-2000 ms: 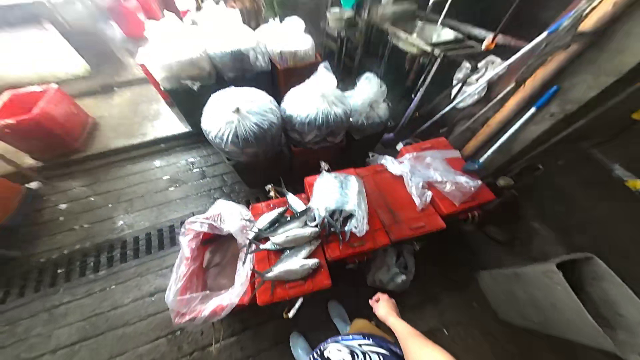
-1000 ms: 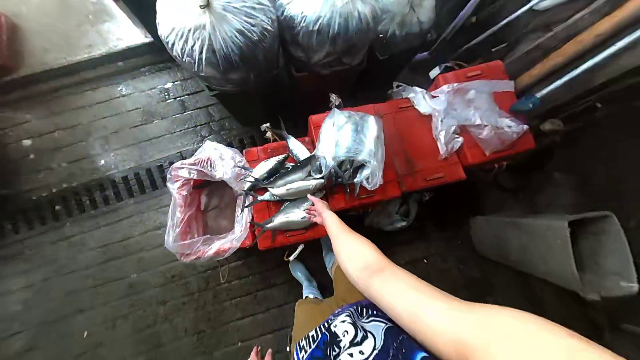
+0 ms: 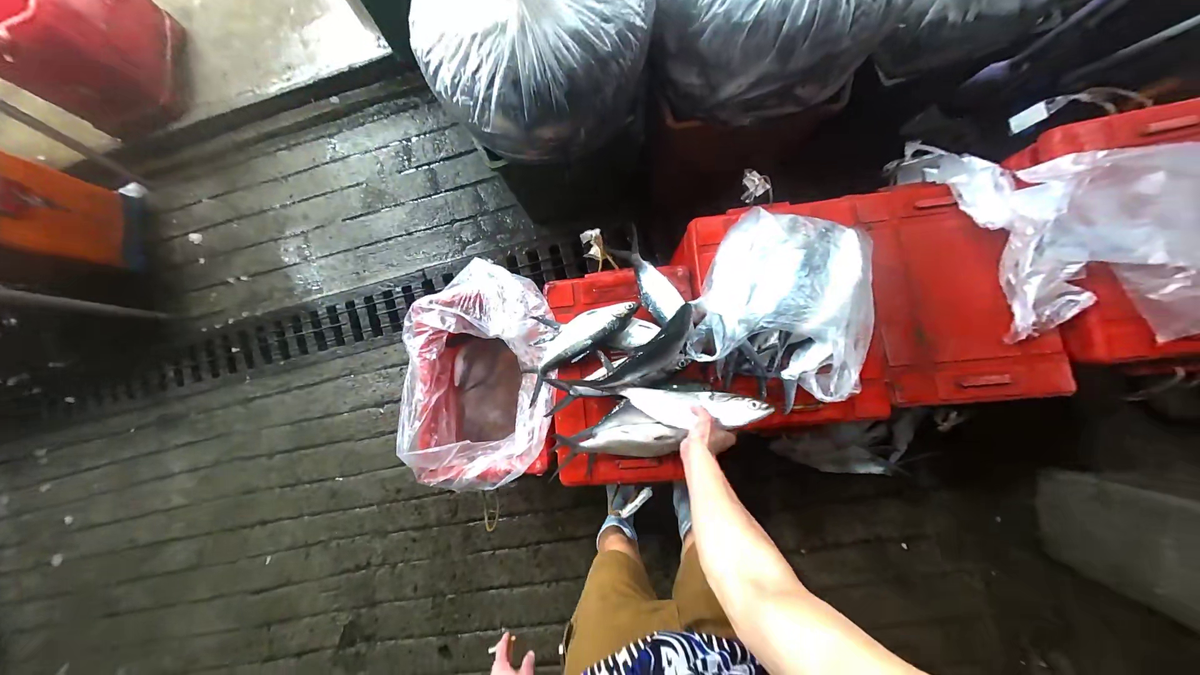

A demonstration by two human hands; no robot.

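Note:
My right hand (image 3: 708, 434) grips a silvery whole fish (image 3: 675, 406) near its head, above a red plastic crate lid (image 3: 623, 469). Several more fish (image 3: 586, 335) lie heaped on that lid, tails mostly to the left. Low in the view, my left hand (image 3: 512, 656) hangs apart from everything, only its fingers showing; they are spread, with a small thin white thing by them that I cannot identify. A red crate lined with a clear plastic bag (image 3: 476, 459) stands left of the fish, with cloudy contents. To their right sits a clear bag of fish (image 3: 792, 291).
Further red crates (image 3: 970, 300) run to the right, with a crumpled clear bag (image 3: 1125, 225) on top. Large tied plastic bags (image 3: 534, 75) stand behind. A floor drain grate (image 3: 347, 321) crosses the wet floor. An orange container (image 3: 61, 216) is at left, a grey box (image 3: 1120, 534) at lower right.
My right hand has gone from away from the fish to the lid and now has a fish in its grip. The view has moved closer over the crates.

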